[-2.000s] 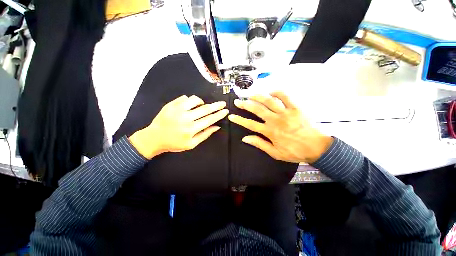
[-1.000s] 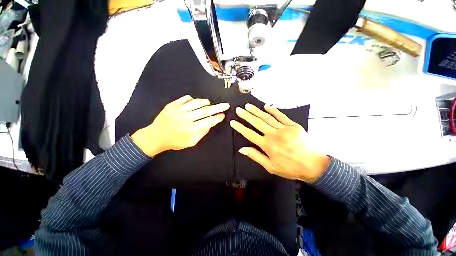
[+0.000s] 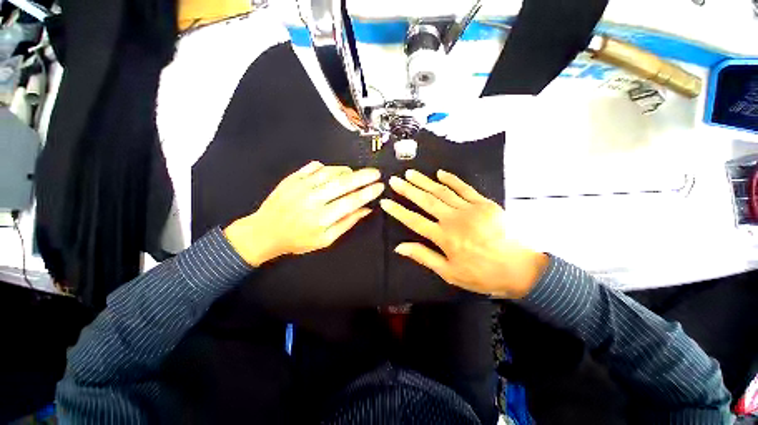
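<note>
A black cut panel lies flat on the white table below the machine head and hangs over the front edge. A seam runs down its middle from the presser foot and needle. My left hand lies flat on the panel left of the seam, fingers pointing to it. My right hand lies flat right of the seam, fingers spread. Both hands press on the cloth without gripping it. The round silver tension dial is just right of the needle.
Stacked black pieces hang over the table at left. A black strip lies right of the machine head, beside a wooden-handled tool. A blue-bordered control panel and a tray with a red item are at far right.
The panel has moved up and away past the needle, and its right part now shows beyond my right hand. My right hand moved slightly down, then stayed about level. My left hand is nearly unmoved.
</note>
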